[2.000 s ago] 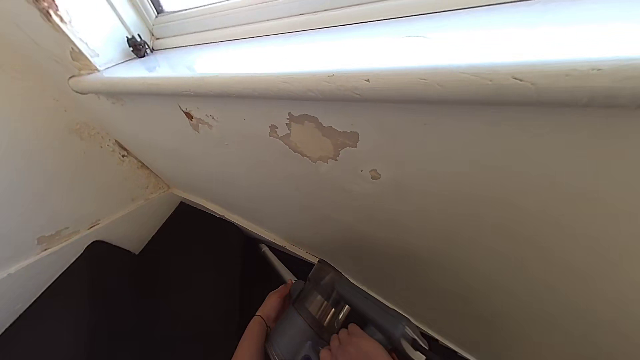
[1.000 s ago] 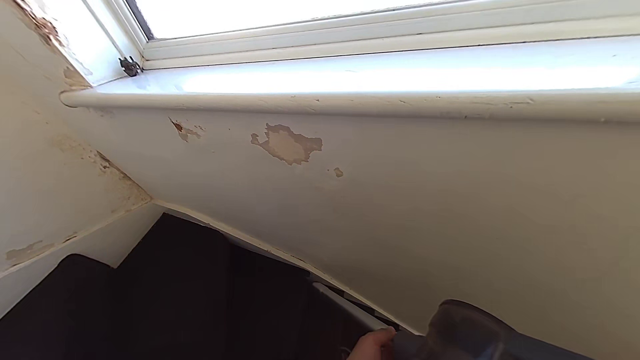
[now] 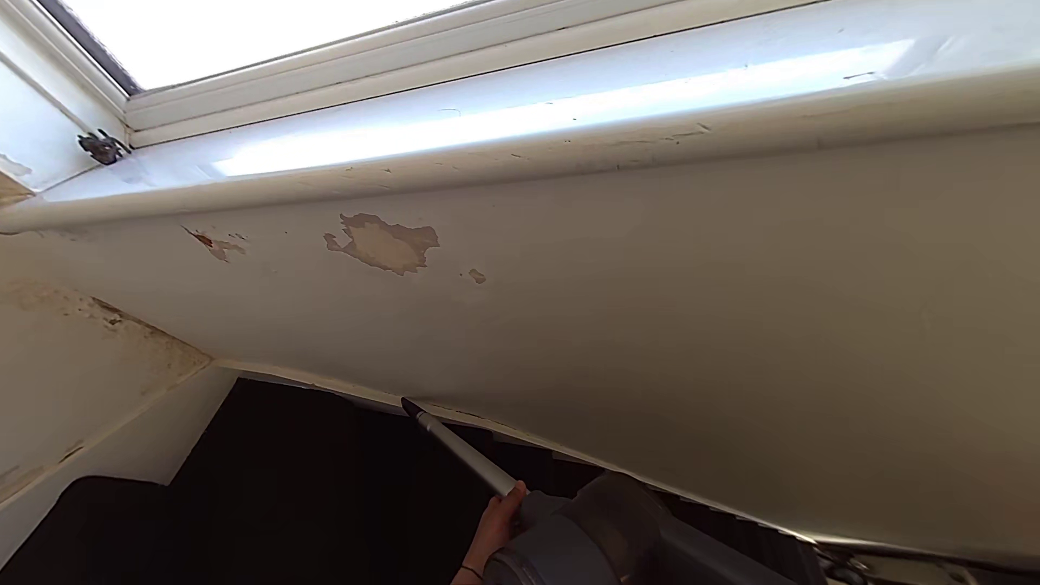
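A grey handheld vacuum cleaner (image 3: 601, 528) fills the bottom centre of the head view. Its silver tube (image 3: 467, 455) points up and to the left, and the dark tip (image 3: 412, 408) is at the top edge of the skirting board (image 3: 325, 385), against the wall. My left hand (image 3: 500, 520), with a thin dark band at the wrist, holds the vacuum where the tube meets the body. My right hand cannot be seen; the vacuum's body or the frame edge hides it.
Dark stairs (image 3: 276, 487) lie below the skirting. The white wall (image 3: 691, 325) has peeled paint patches (image 3: 386, 246). Above it runs a glossy windowsill (image 3: 487, 122) with a small dark object (image 3: 103, 147) in its left corner. The left wall (image 3: 89, 357) is stained and flaking.
The tube's tip has come up from beside the dark stairs to the skirting's top edge. My right hand, on the vacuum two seconds ago, is out of sight.
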